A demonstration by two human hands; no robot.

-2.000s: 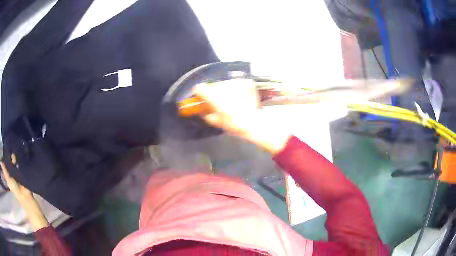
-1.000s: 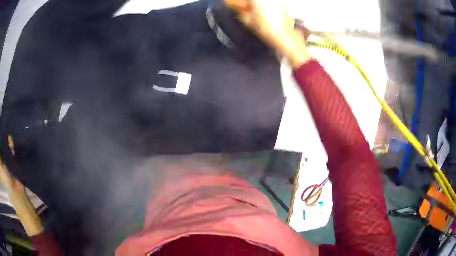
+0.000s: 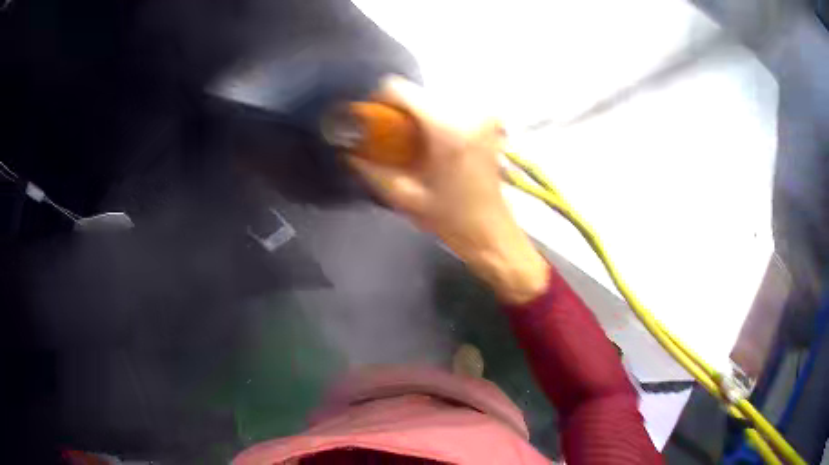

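Observation:
My right hand (image 3: pixel 454 173) is closed around the orange handle of the steam iron (image 3: pixel 384 133), blurred, near the picture's upper middle. The iron's dark body is over the black garment (image 3: pixel 136 145), which fills the left side. I cannot tell if the iron touches the cloth. Steam drifts around and below it. A white tag (image 3: pixel 274 230) shows on the cloth below the iron, and a hang tag on string (image 3: pixel 104 221) lies further left. My left hand is not in view; only a bit of red shows at the bottom left edge.
Two yellow hoses (image 3: pixel 627 289) run from behind my right hand to the lower right, tied together partway. The white pressing table (image 3: pixel 691 173) is at the upper right. Green floor (image 3: pixel 282 354) shows below the garment. Blue and dark shapes stand at the right edge.
The iron and my right hand have moved left and down from the upper middle. The view has shifted, with the table tilted. My left hand has left the picture. The scissors no longer show.

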